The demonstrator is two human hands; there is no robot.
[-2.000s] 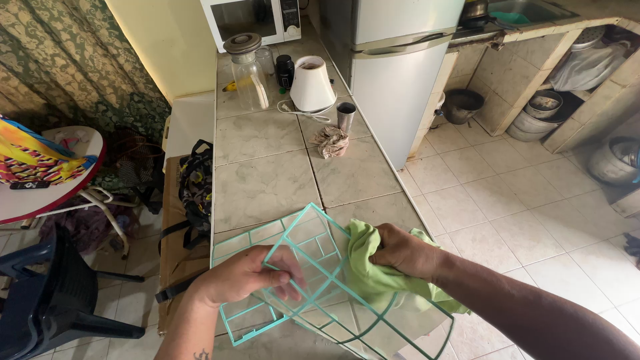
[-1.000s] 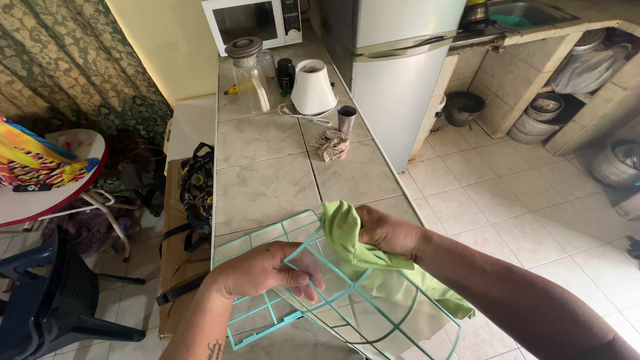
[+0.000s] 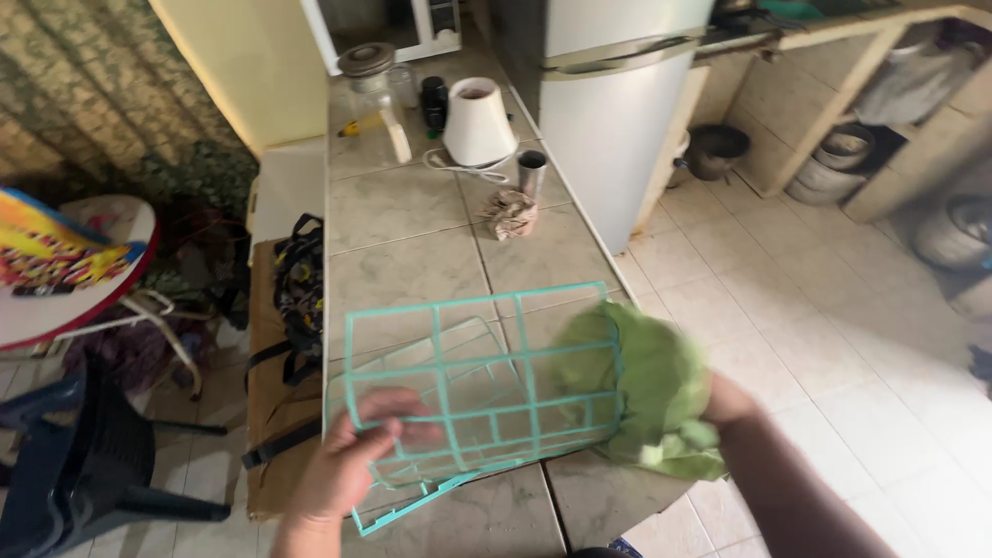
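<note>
A turquoise plastic-framed mesh filter (image 3: 484, 372) is held up above the tiled counter (image 3: 403, 271). My left hand (image 3: 372, 438) grips its left edge, thumb in front and fingers seen behind the mesh. A green cloth (image 3: 659, 387) is in my right hand (image 3: 725, 407), which is mostly covered by it; the cloth lies against the filter's right edge and partly behind the mesh. A second turquoise filter (image 3: 411, 504) lies on the counter beneath, partly seen through the held one.
Farther up the counter are a crumpled cloth or paper (image 3: 511, 213), a metal cup (image 3: 532, 172), a white cone-shaped appliance (image 3: 479, 124) with a cord, a glass jug (image 3: 376, 116) and a microwave (image 3: 387, 27). A refrigerator (image 3: 604, 139) stands right; a dark plastic chair (image 3: 85, 457) is left.
The held filter has turned from a slanting position to nearly level across the view. My right hand and the green cloth have moved to the filter's right edge.
</note>
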